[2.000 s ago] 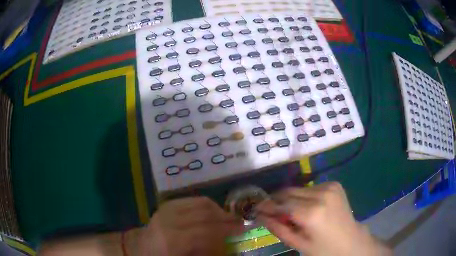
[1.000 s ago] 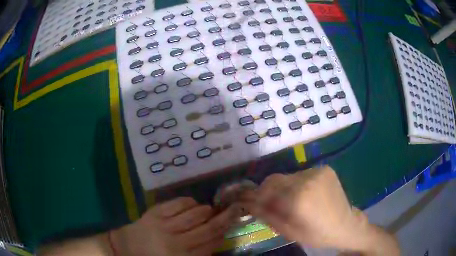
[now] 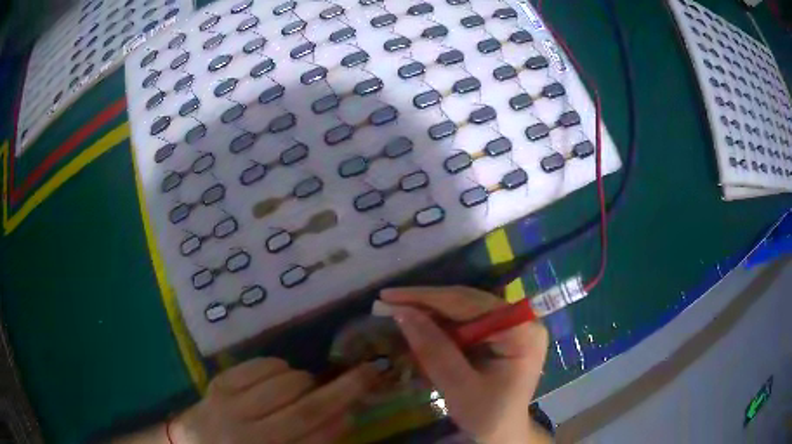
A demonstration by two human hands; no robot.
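The white component tray lies in front of me with rows of paired oval components joined by thin strips. My right hand holds a red test probe with a clear rear end, just below the tray's near edge. My left hand reaches in from the left, its index finger extended to the round test fixture at the near bench edge. The fixture is blurred and partly covered by my fingers. I cannot tell whether the left fingers pinch a part.
A red probe lead arcs along the tray's right side, with a dark cable outside it. Another tray lies at right and one at upper left. Yellow tape runs along the tray's left side.
The view has shifted, so the tray shows further left and closer. My right hand has turned, and the red probe and its lead now show clearly. My left index finger now shows extended.
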